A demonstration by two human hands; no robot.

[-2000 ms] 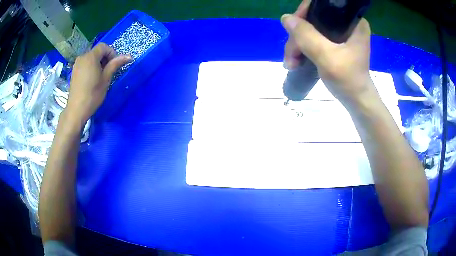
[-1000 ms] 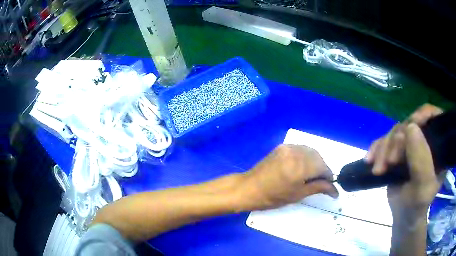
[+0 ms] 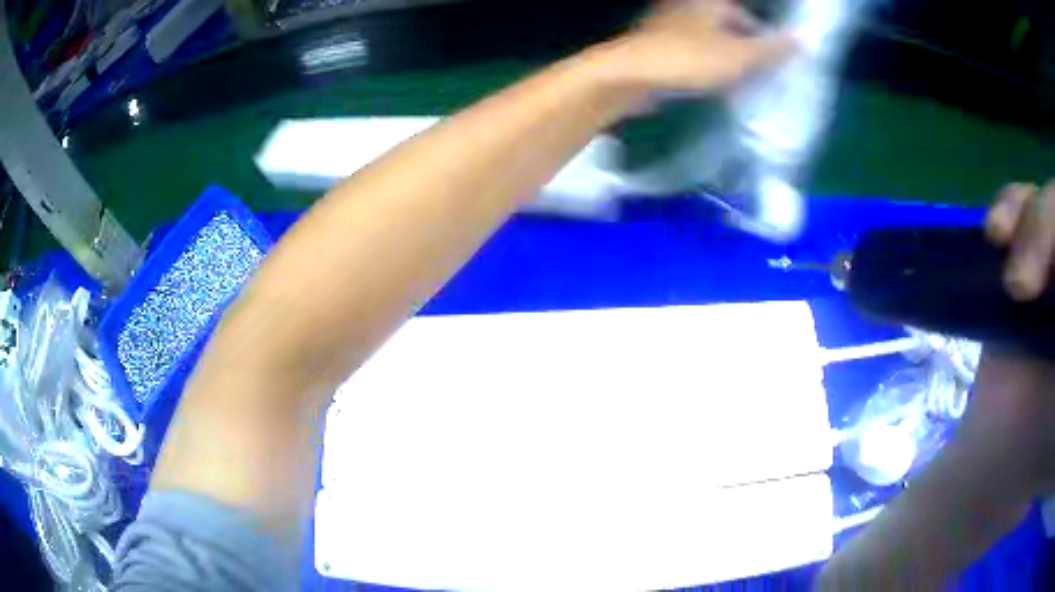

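Note:
My left hand (image 3: pixel 694 52), blurred at the top, is closed on a bagged power cord (image 3: pixel 792 104). A white power strip (image 3: pixel 347 150) lies beyond the table's far edge, partly hidden by my left forearm. My right hand (image 3: pixel 1027 249), cut off by the right edge, is shut on the black electric screwdriver (image 3: pixel 926 275), held level with its bit pointing left. A small silvery piece, perhaps a screw (image 3: pixel 781 264), is at the bit's tip. Overexposed white power strips (image 3: pixel 578 405) lie side by side on the blue surface.
The blue screw bin (image 3: pixel 191 301) is at the left, beside a pale post (image 3: pixel 58 174). Bagged white cords (image 3: pixel 58 439) lie at the far left. More cords and a plug (image 3: pixel 888 445) lie right of the strips. Green floor (image 3: pixel 208 208) is beyond the table.
My left hand has left the screwdriver tip, reached to the far side and taken hold of the bagged cord, lifting it. The screwdriver is now off the strips, at the right.

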